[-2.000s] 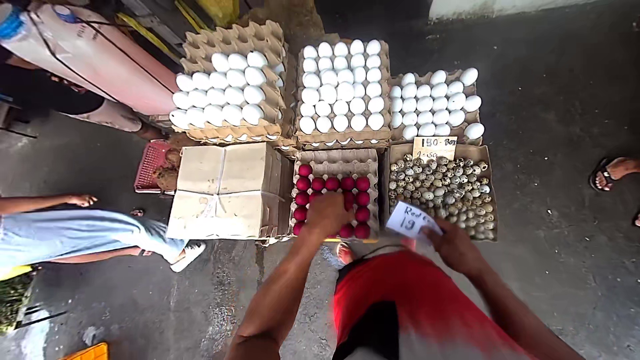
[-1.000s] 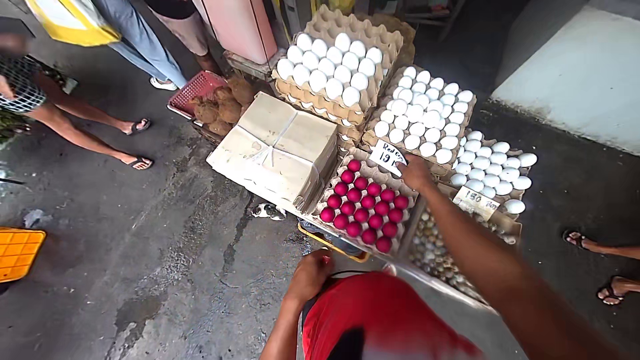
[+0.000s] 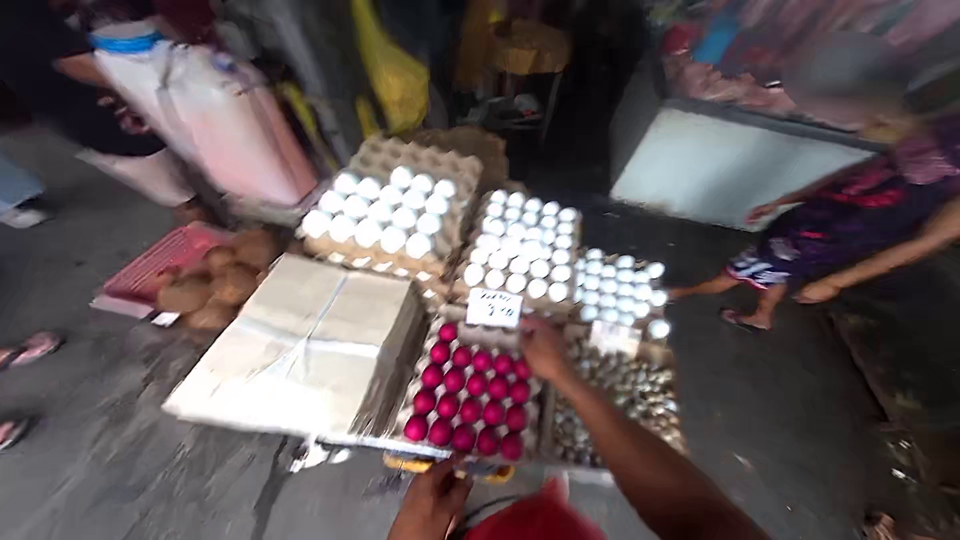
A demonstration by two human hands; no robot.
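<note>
My right hand (image 3: pixel 544 349) holds the edge of a small white card with handwriting (image 3: pixel 494 308) at the back of a tray of red eggs (image 3: pixel 470 410). Low at the front edge of that tray is my left hand (image 3: pixel 436 491); blur hides whether it touches anything. Right of the red eggs lie speckled quail eggs (image 3: pixel 630 390) in a box, with a second card (image 3: pixel 616 337) at their back. Behind stand cardboard trays of white eggs (image 3: pixel 386 210), more white eggs (image 3: pixel 521 244), and a third lot (image 3: pixel 621 289) at the right.
A string-tied stack of cardboard (image 3: pixel 300 345) lies left of the red eggs. Beyond it is a pink crate (image 3: pixel 169 259) beside brown coconuts (image 3: pixel 217 285). A person in dark patterned clothes (image 3: pixel 847 202) is at the right, near a white counter (image 3: pixel 735 169). Other people stand at the left.
My left hand was over the red eggs two seconds ago and is now at the tray's front. My right hand has brought the card from above the quail eggs to the red tray's back. The view has swung.
</note>
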